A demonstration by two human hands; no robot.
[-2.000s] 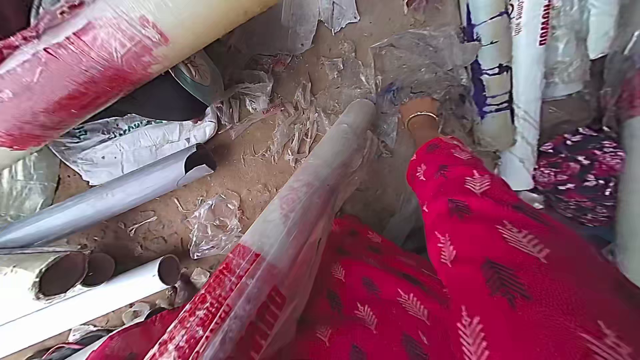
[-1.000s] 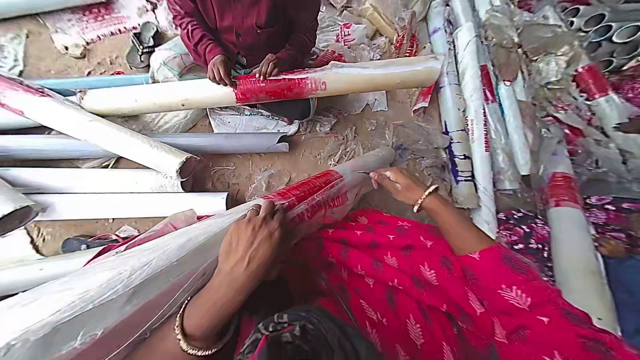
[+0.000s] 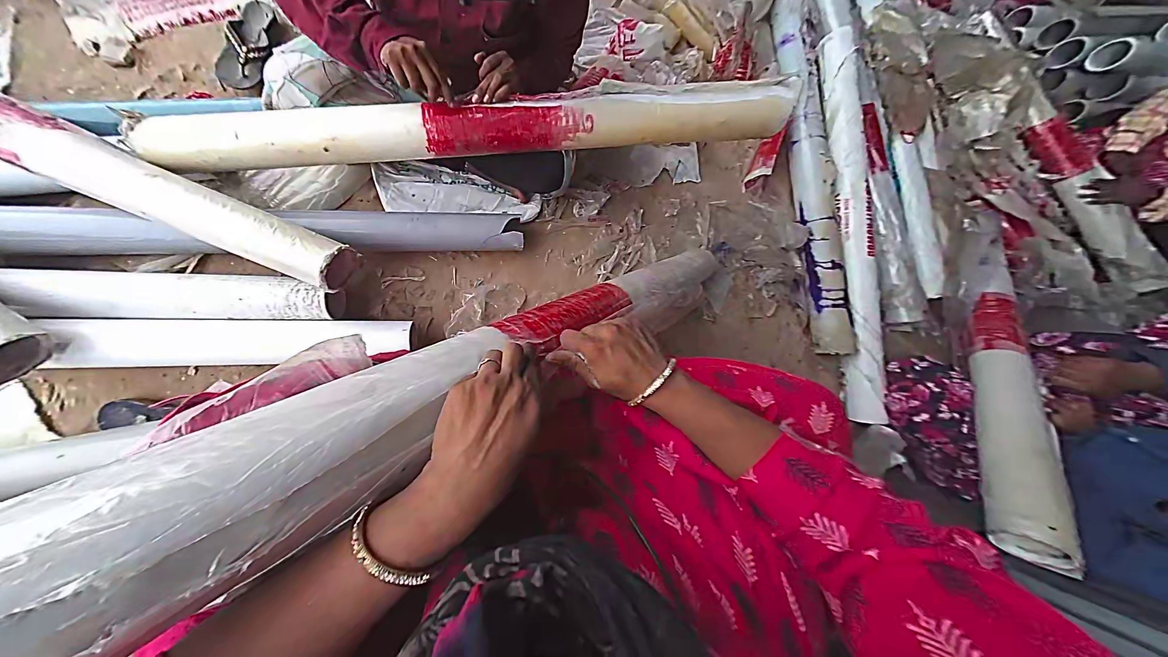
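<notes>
A long roll wrapped in clear plastic film [image 3: 301, 429] slants across my lap from lower left up to the ground ahead, with a red printed band [image 3: 561, 312] near its far part. My left hand [image 3: 488, 415] lies over the roll's near side, its fingertips at the lower edge of the red band. My right hand [image 3: 611, 358] is just to the right, its bent fingers pinching the film at the same edge. The two hands nearly touch. Whether a small tool is between the fingers is hidden.
Across from me a person in a maroon sleeve [image 3: 374, 27] has both hands on a cream roll [image 3: 292, 135]. White tubes [image 3: 164, 297] lie at left, wrapped rolls [image 3: 849, 210] at right. Torn plastic scraps [image 3: 630, 246] litter the ground. Another person's hand [image 3: 1100, 374] is at far right.
My right hand, out over the ground two seconds ago, came back to the roll and has since moved left along it, close to my left hand. The view has swung widely since the first frame.
</notes>
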